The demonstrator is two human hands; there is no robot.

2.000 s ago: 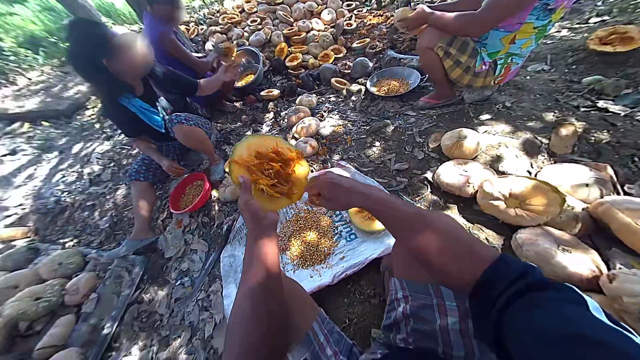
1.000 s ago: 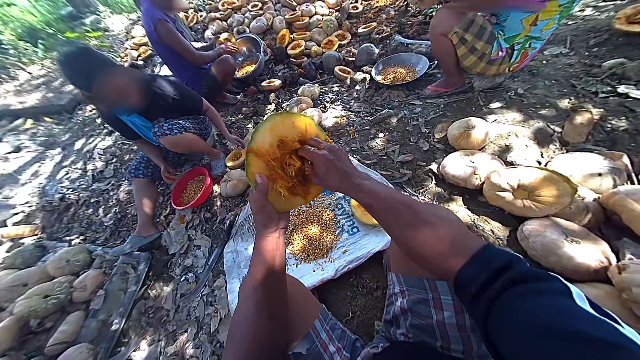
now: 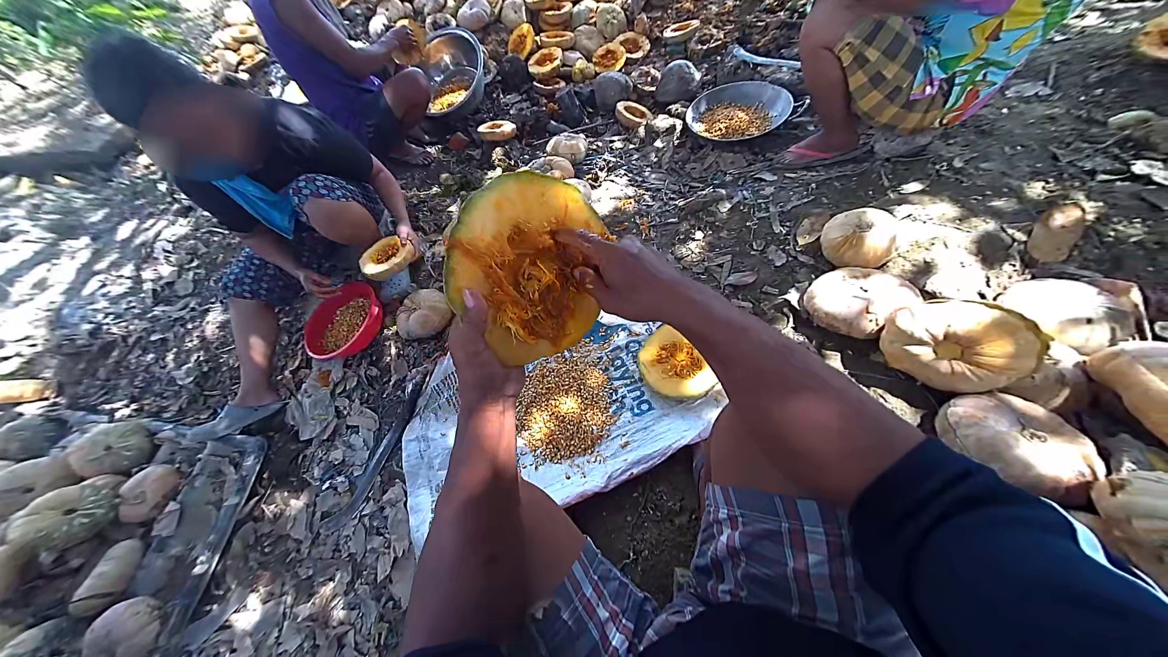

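My left hand (image 3: 484, 356) grips the lower left rim of a halved pumpkin (image 3: 474, 219), its cut face turned toward me. Inside its hollow lies stringy orange pulp (image 3: 534, 283). The fingers of my right hand (image 3: 620, 274) reach into the right side of that pulp; their tips are partly hidden. Below the half, a pile of pumpkin seeds (image 3: 566, 411) is spread on a white printed sack (image 3: 630, 461). Another pumpkin half (image 3: 677, 365) rests cut side up at the sack's right edge.
Whole pumpkins (image 3: 967, 347) lie at right, more (image 3: 64, 511) at lower left. A person with a small pumpkin half (image 3: 387, 258) crouches by a red bowl of seeds (image 3: 310, 338). Other people sit farther back, near metal pans (image 3: 785, 102). A long blade (image 3: 379, 465) lies left of the sack.
Two seconds ago my right hand was beside the half's lower right edge; now its fingers are in the pulp. The person at left now holds a small pumpkin half over by the red bowl.
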